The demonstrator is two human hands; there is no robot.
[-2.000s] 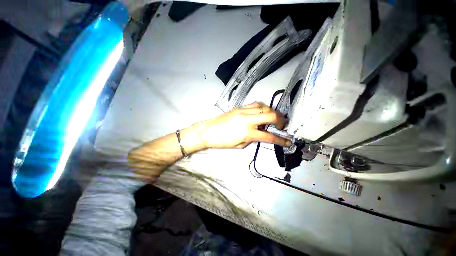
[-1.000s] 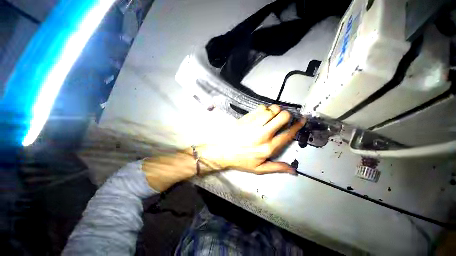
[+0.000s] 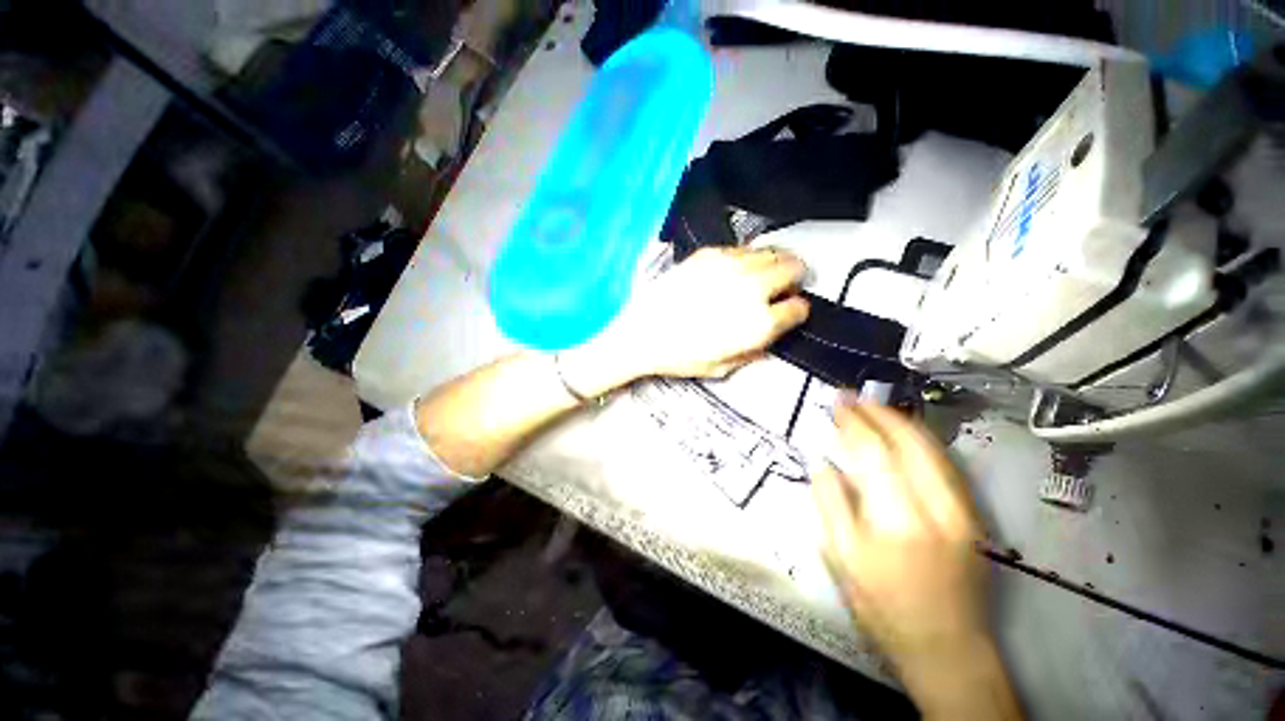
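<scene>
A black fabric piece (image 3: 853, 331) with a pale stitch line runs from the needle area (image 3: 923, 383) of the sewing machine (image 3: 1050, 240) to my left hand. My left hand (image 3: 712, 313) lies on its left end with curled fingers, holding it against the table; the fingertips are partly hidden. My right hand (image 3: 909, 528) is blurred, its fingers apart, just in front of the needle area; I see nothing held in it. A pale marked piece with black outlines (image 3: 726, 440) lies flat between my hands. More black fabric (image 3: 803, 176) lies behind my left hand.
The blue work lamp (image 3: 606, 190) hides part of the table left of the machine. A ribbed silver knob (image 3: 1067, 490) stands right of the needle area. A bent black rod (image 3: 881, 268) is beside the machine head. The table's ruler edge (image 3: 662, 552) runs in front.
My right hand has come into view at the front. My left hand has moved left, away from the needle. The black strip and marked piece now show; the lamp appears farther right.
</scene>
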